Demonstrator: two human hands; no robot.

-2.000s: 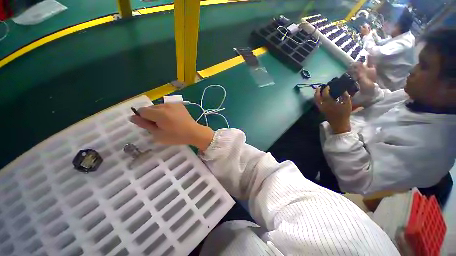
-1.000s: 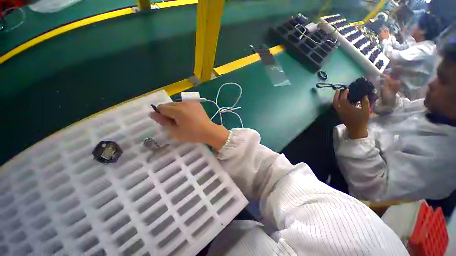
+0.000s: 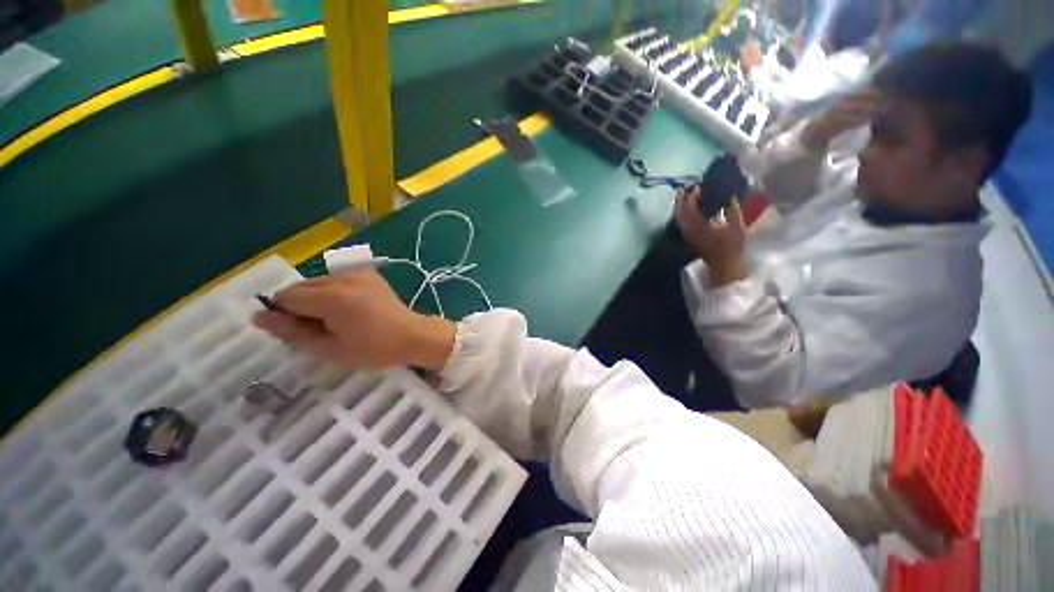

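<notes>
My right hand [image 3: 353, 318] rests over the upper right part of the white foam tray [image 3: 381, 426], closed on a thin dark pen-like tool, perhaps tweezers [image 3: 268, 303]. Only the tool's dark end shows past the fingers. A dark, roughly octagonal watch housing [image 3: 160, 437] with a paler centre lies on the tray at the left. A small silver-grey metal clip [image 3: 268, 397] lies on the tray right of the housing, below my hand. My left hand is not in view.
A white block [image 3: 349, 258] with a coiled white cable [image 3: 445, 274] lies beyond my hand. A clear bag [image 3: 539, 174] and black compartment tray [image 3: 587, 98] are farther off. A yellow post [image 3: 361, 116] stands at the bench edge. A neighbour [image 3: 855, 254] sits right, near red trays [image 3: 939, 460].
The camera view has shifted. My right hand keeps its grip on the dark tool near the same tray area. The neighbour has raised one hand towards the head.
</notes>
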